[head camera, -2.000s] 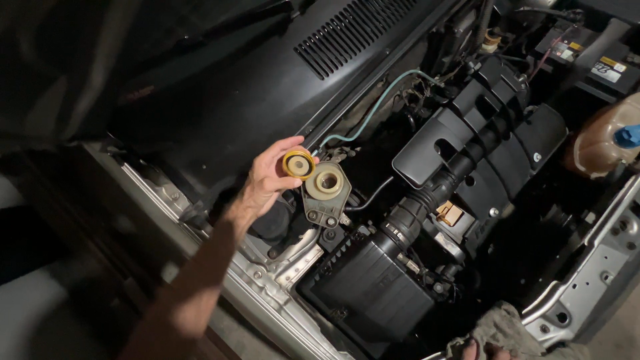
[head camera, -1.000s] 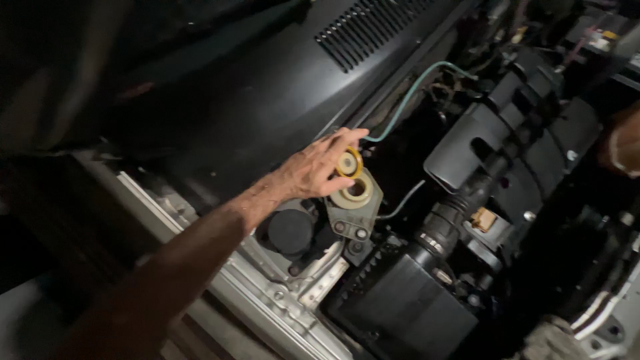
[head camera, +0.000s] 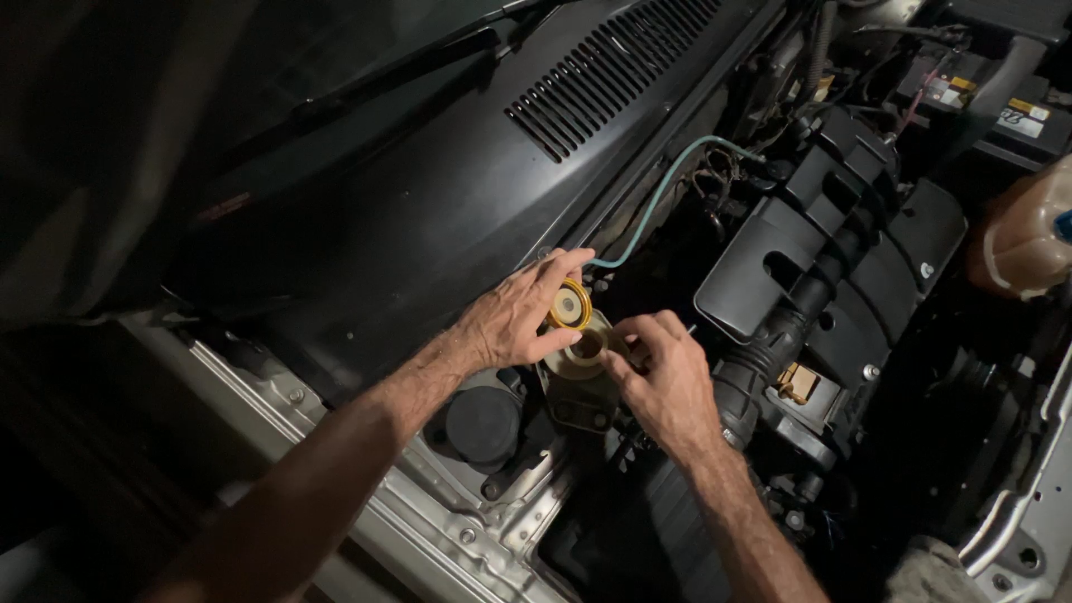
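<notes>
My left hand (head camera: 523, 318) holds a round yellow-rimmed reservoir cap (head camera: 569, 305), its underside turned toward the camera. Just below the cap is the open filler neck (head camera: 585, 345) of a pale plastic fluid reservoir (head camera: 573, 377) bolted near the strut tower. From the other side, my right hand (head camera: 662, 368) has its bent thumb and fingers at the rim of that neck. Whether anything small is pinched between them cannot be told. A teal hose (head camera: 655, 201) runs from beside my left fingertips toward the back of the engine.
Around the hands lie a black vented cowl (head camera: 419, 226), a round black cap (head camera: 483, 425), a black air filter housing (head camera: 645, 519), a corrugated intake hose (head camera: 745, 377) and the engine cover (head camera: 754, 268). A coolant tank (head camera: 1026, 230), a battery (head camera: 1022, 117) and a grey rag (head camera: 930, 574) are at the right.
My right hand, by the rag at the lower edge two seconds ago, is now at the reservoir neck. My left hand still holds the cap beside the neck.
</notes>
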